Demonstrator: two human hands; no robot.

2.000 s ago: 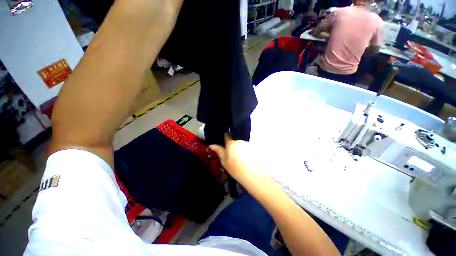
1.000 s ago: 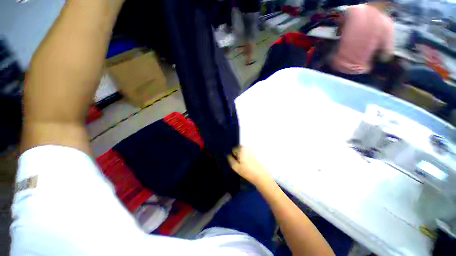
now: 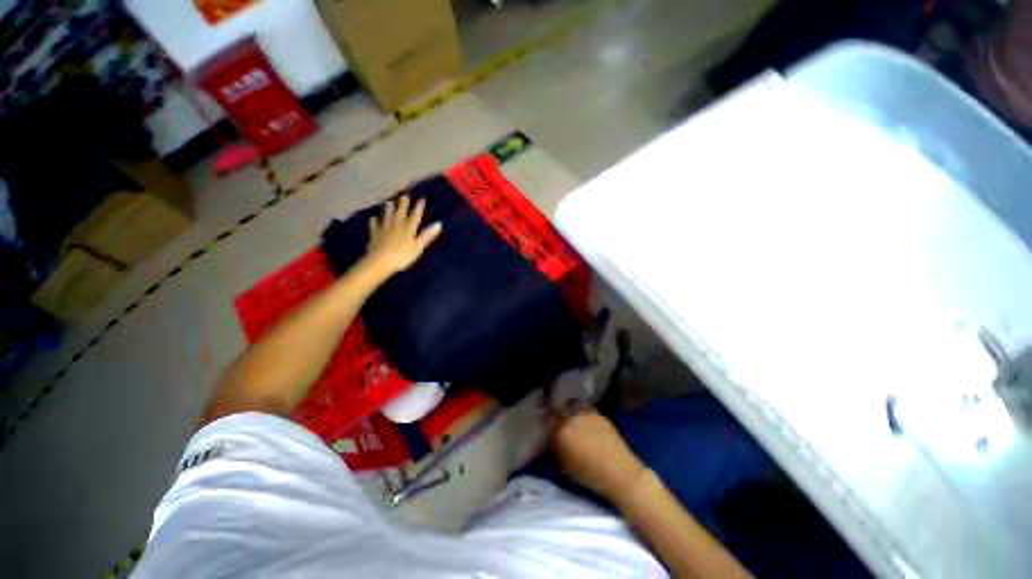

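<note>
Dark cloth pieces (image 3: 470,300) lie stacked over a red crate (image 3: 515,221) on the floor at my left. My left hand (image 3: 400,235) lies flat on the far left part of the stack, palm down with fingers spread. My right hand (image 3: 583,439) is low beside the near right corner of the cloth, above my lap. Its fingers are partly hidden and blurred, so I cannot tell whether they grip the cloth edge.
The white machine table (image 3: 770,260) with its pale-blue trough (image 3: 894,96) is on the right. A small dark curved piece (image 3: 894,415) lies on it. Cardboard boxes (image 3: 396,45), a red sign box (image 3: 256,96) and striped floor tape (image 3: 170,262) are beyond the crate.
The dark cloth held up by both hands is now down on the crate stack. My left hand has come down onto it and my right hand has lowered. The view has turned left and down.
</note>
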